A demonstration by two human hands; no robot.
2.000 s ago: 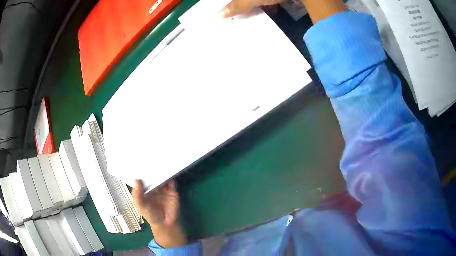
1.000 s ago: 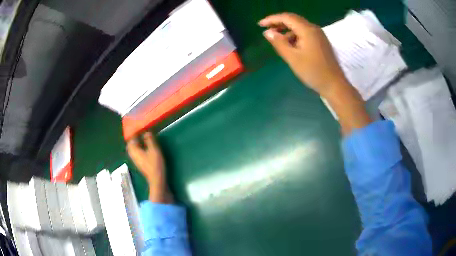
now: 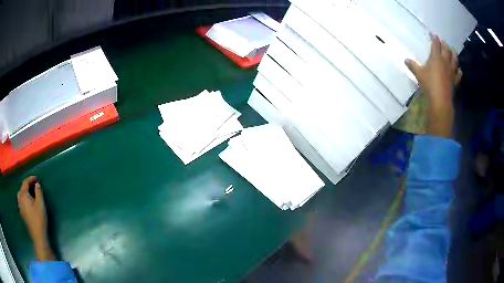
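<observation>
A tall stack of large white boxes leans at the right of the green bench. My right hand is at the top box of the stack, with thumb and fingers on its near edge. My left hand is over the green mat at the far left, fingers loosely curled and holding nothing. Two fanned piles of white leaflets lie on the mat, one in the middle and one beside the box stack.
Left, a white stack sits on a red pad. At the back, another white stack sits on a red pad. Two small white pieces lie near the leaflets. A yellow floor line runs beyond the bench's right edge.
The view has swung right to the box stack. My right hand has moved from above the mat to the top box. The large white box held earlier is out of my hands. My left hand has left the red pad.
</observation>
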